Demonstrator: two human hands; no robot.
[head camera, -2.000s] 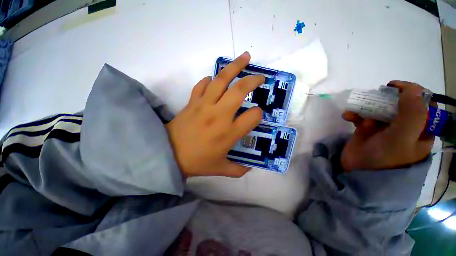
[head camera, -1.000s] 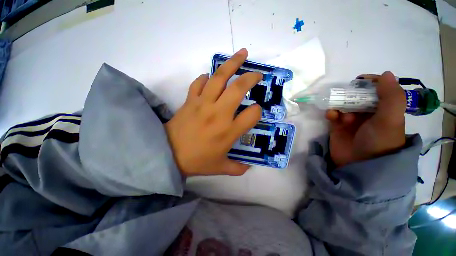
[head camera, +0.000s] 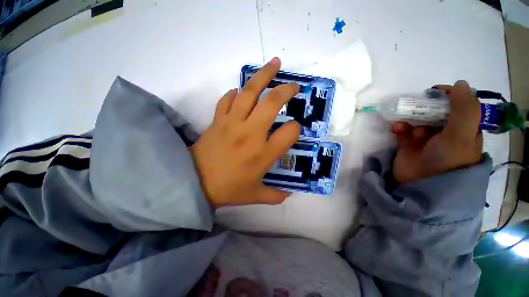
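Note:
Two light-blue housings lie one above the other in front of me, the upper housing (head camera: 321, 107) and the lower housing (head camera: 326, 168), with black and white areas inside. My left hand (head camera: 243, 145) lies spread over their left parts, fingers apart, and hides much of both. My right hand (head camera: 438, 136) holds the glue syringe (head camera: 419, 109), a clear barrel with a white label and blue band. Its pale-green needle (head camera: 369, 109) points left, a little right of the upper housing, apart from it.
A crumpled white tissue (head camera: 352, 66) lies behind and right of the upper housing. A small blue scrap (head camera: 339, 25) lies at the back on the white sheet (head camera: 174, 52). Dark cables (head camera: 513, 200) run along the right edge.
The syringe came left toward the upper housing and tissue, then moved back right a little. My left hand stays on the housings; the view has shifted slightly.

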